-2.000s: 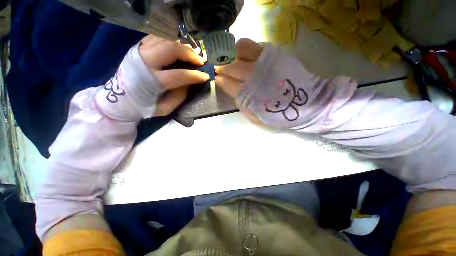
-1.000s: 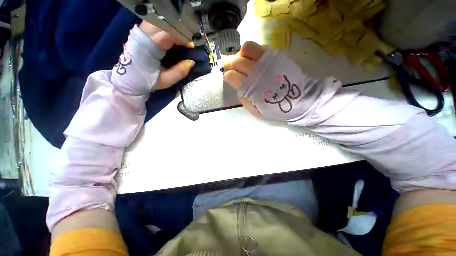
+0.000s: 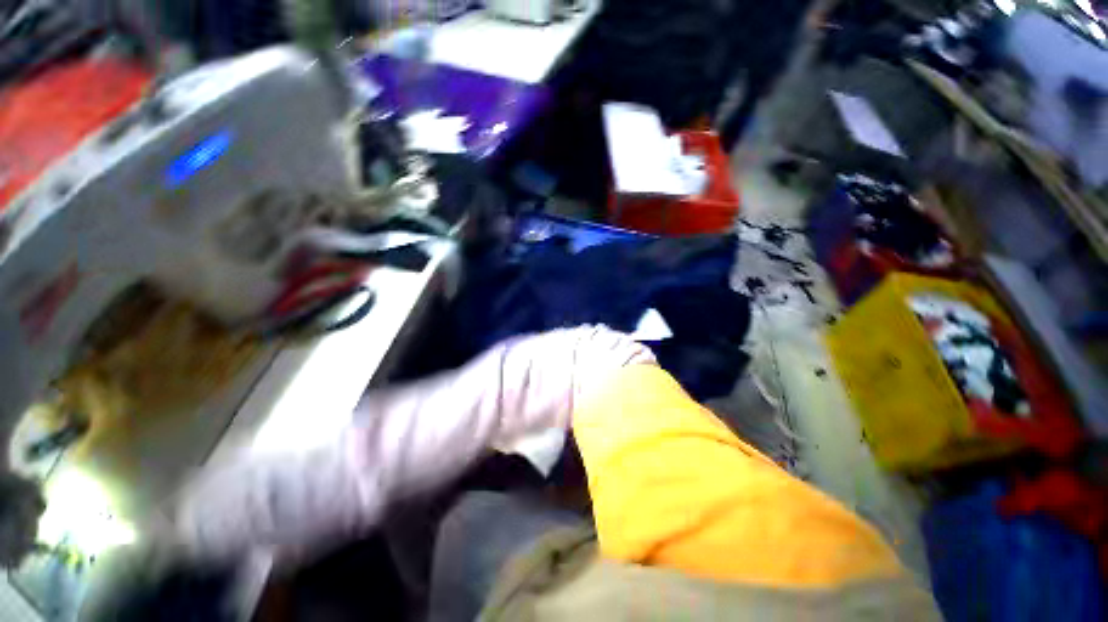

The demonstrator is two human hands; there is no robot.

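My right arm, in a pale pink arm cover and orange sleeve, reaches across to the lower left. My right hand is lost in blur at the end of the cover, beside the bright lamp spot, so its fingers and any hold cannot be made out. My left hand is out of the picture. The sewing table (image 3: pixel 318 386) runs along the left. Mustard yellow scraps (image 3: pixel 164 365) lie on it. Red- and black-handled scissors (image 3: pixel 326 292) lie near its edge. Dark navy cloth (image 3: pixel 535 292) is heaped beyond my arm.
A red box (image 3: pixel 674 209) holds white pieces behind the cloth. A yellow box (image 3: pixel 893 377) stands at right, with blue material (image 3: pixel 1002 559) below it. The floor (image 3: pixel 778 328) between is strewn with dark scraps. A purple item (image 3: pixel 456 97) lies at the back.
The view has swung right, away from the needle area. My left hand has left the picture. The boxes and floor have come into view, and my right arm is blurred.
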